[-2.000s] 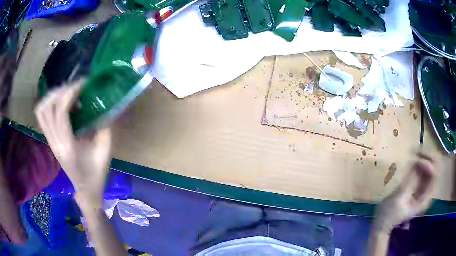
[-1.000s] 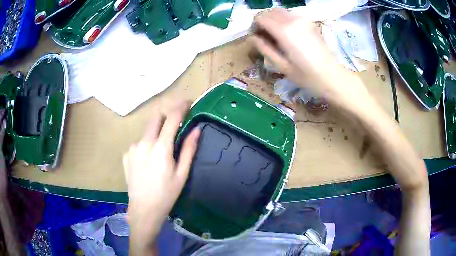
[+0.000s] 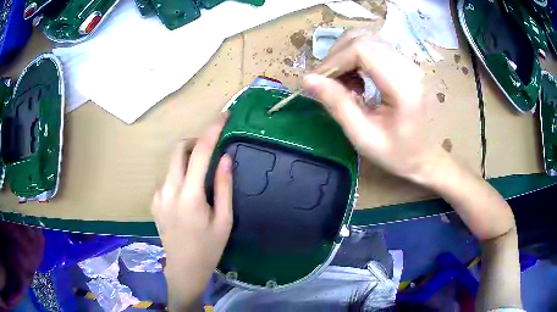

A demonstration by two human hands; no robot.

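Note:
A green car body shell (image 3: 281,213) with a black recess lies in front of me, over the bench's front edge, its rear deck facing away. My left hand (image 3: 198,210) grips its left rim, thumb over the recess edge. My right hand (image 3: 378,109) holds a thin tan stick applicator (image 3: 287,102) like a pencil, its tip on or just above the left part of the rear deck. The whitish glue dish (image 3: 325,42) stands behind, partly hidden by my right hand. A red-and-white tail light (image 3: 267,81) shows at the shell's far left corner.
More green shells stand at left (image 3: 43,122), far left and right (image 3: 504,55). Green cover panels (image 3: 177,12) lie on a white sheet (image 3: 146,67) at the far side. White tissue (image 3: 421,27) lies on the stained cardboard (image 3: 116,177). A person's dark sleeve shows at lower left.
The earlier shell went down at left, and another shell is now in front of me. My right hand has come back from the dish area to the rear deck with the stick.

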